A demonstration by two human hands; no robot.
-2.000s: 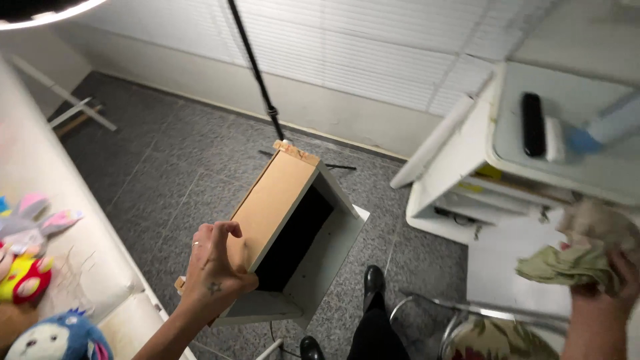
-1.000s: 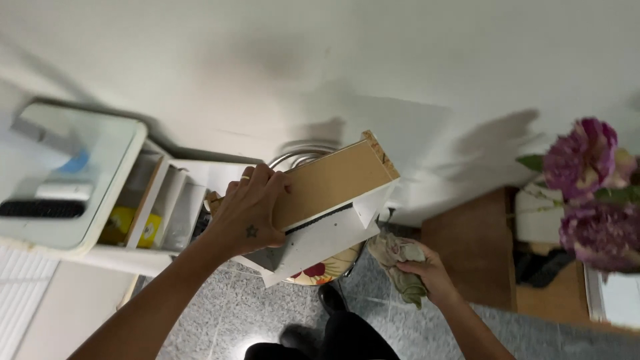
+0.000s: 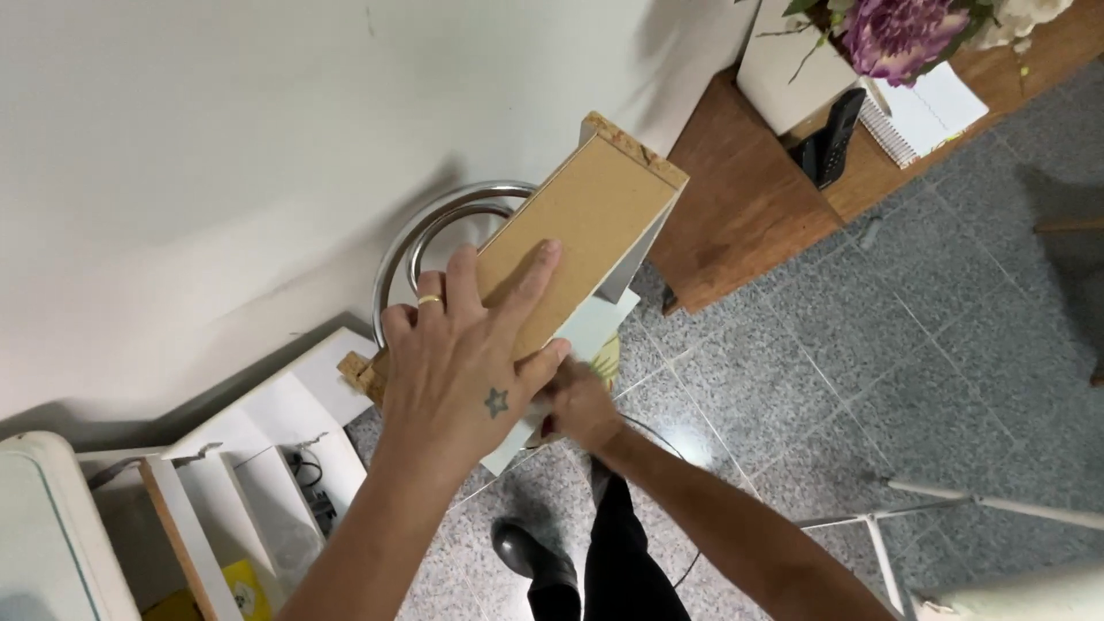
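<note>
A wooden drawer (image 3: 573, 233) with a tan fibreboard panel and rough particle-board ends is tilted over a chair with chromed tubes (image 3: 405, 233). My left hand (image 3: 466, 354) grips the drawer's near part, its fingers spread over the tan panel and its thumb at the edge. Under that edge, my right hand (image 3: 582, 401) reaches to the inner side of the drawer; its fingers are blurred and partly hidden. Whether it still holds the cloth cannot be seen. Pale drawer board and part of a patterned seat (image 3: 606, 362) show beside the right hand.
An open white drawer unit (image 3: 259, 500) stands at lower left beside a white cabinet top (image 3: 43, 535). At upper right a wooden table (image 3: 750, 207) bears a cordless phone (image 3: 837, 138), a spiral notebook (image 3: 927, 112) and flowers (image 3: 906, 34). A white metal frame (image 3: 880, 535) stands lower right.
The view has turned strongly. The drawer, earlier held over the floor, is now over the chair. My right hand, which held a greenish cloth out to the side, has moved in under the drawer's edge.
</note>
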